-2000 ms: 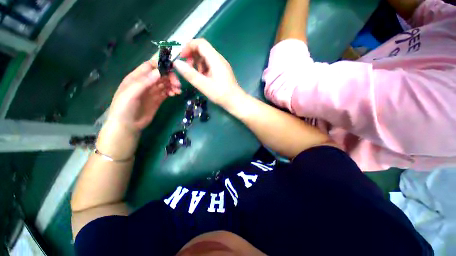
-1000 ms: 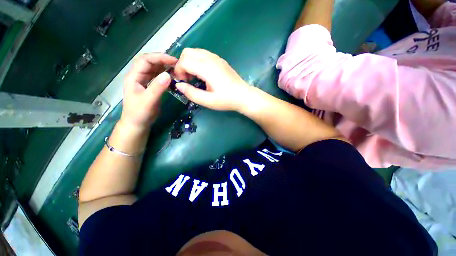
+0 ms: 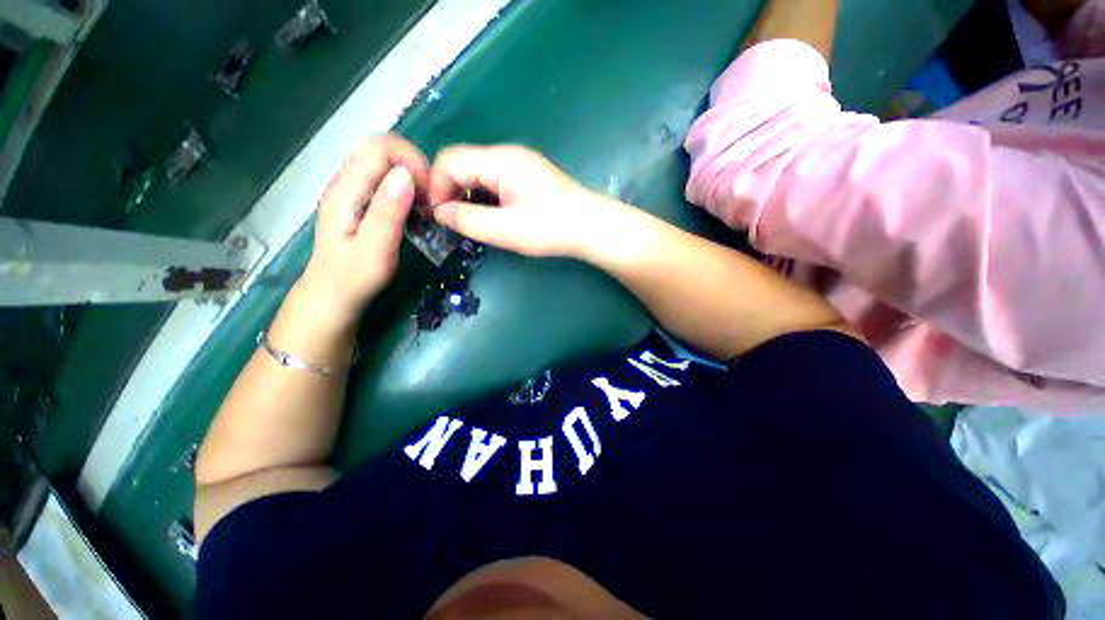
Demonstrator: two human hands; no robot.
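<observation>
My left hand (image 3: pixel 365 224) and my right hand (image 3: pixel 503 200) meet over the green bench (image 3: pixel 582 109). Their fingertips are together on a small dark and silvery board unit (image 3: pixel 433 240); its lower part shows below the fingers and the rest is hidden. Small black parts (image 3: pixel 450 302) with a shiny bluish spot lie in a loose cluster just below my hands. I cannot tell which hand bears the unit's weight.
A white worn rail (image 3: pixel 261 224) with a pale post (image 3: pixel 121 263) borders the dark green belt, which carries several board units (image 3: pixel 187 158). A neighbour's pink sleeve (image 3: pixel 848 206) is at the right. A pale flat tray or board (image 3: pixel 79 557) lies at the lower left.
The unit, held up with its green edge showing two seconds ago, is now lower between my fingertips. My hands have come together over the bench. The view has shifted.
</observation>
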